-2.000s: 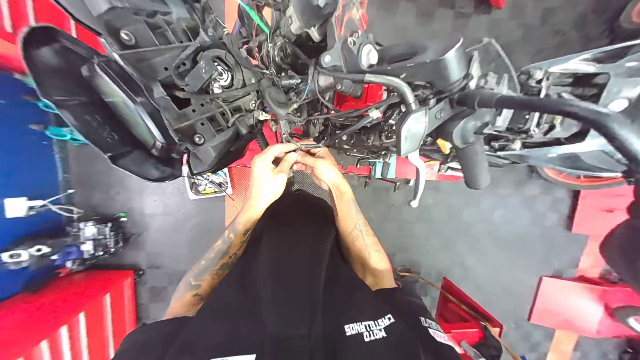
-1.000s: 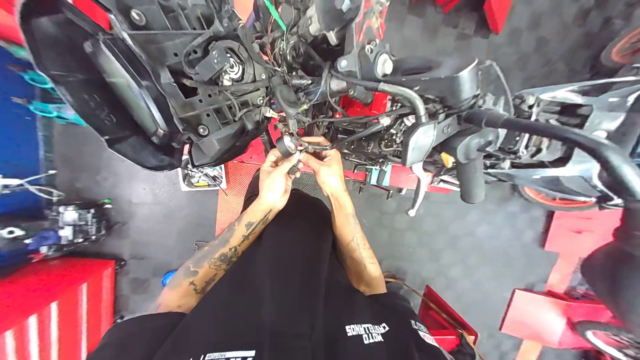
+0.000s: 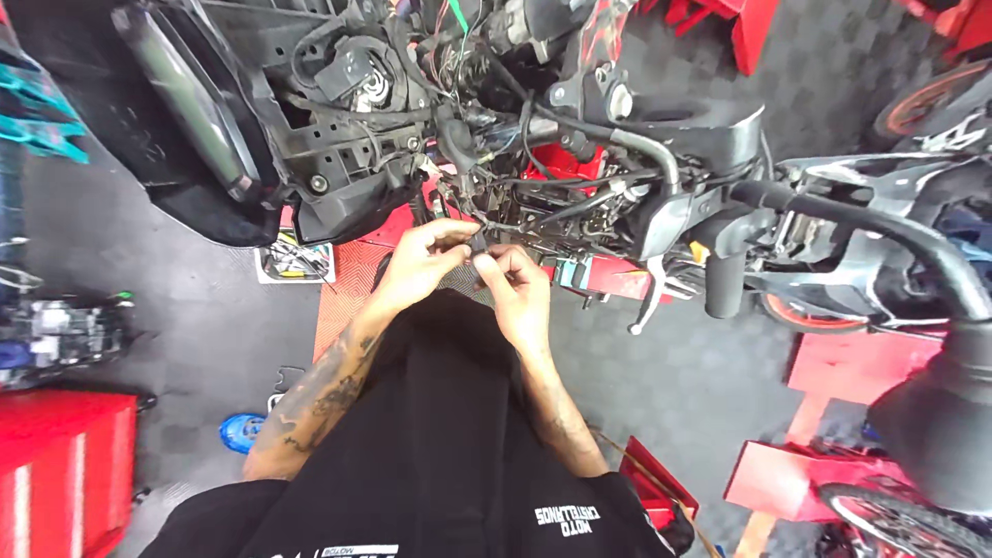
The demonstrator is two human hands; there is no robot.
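Observation:
Both my hands meet at a small dark part, perhaps a wiring connector, at the end of wires hanging from the motorcycle's opened front. My left hand pinches it from the left with thumb and forefinger. From the right, my right hand grips it between thumb and curled fingers. Just above lies the wiring harness. To its left is the black front fairing frame, to its right the handlebar tube with a brake or clutch lever. The fingers hide most of the small part.
A white tray of tools sits on the left beside a red lift surface. The rubber grip and lever jut out at right. Red cabinets stand lower left, and an engine-like assembly is at the far left.
A round dark piece at my left fingers one second ago no longer shows there. My fingers have closed together around the small dark part. The view has shifted somewhat.

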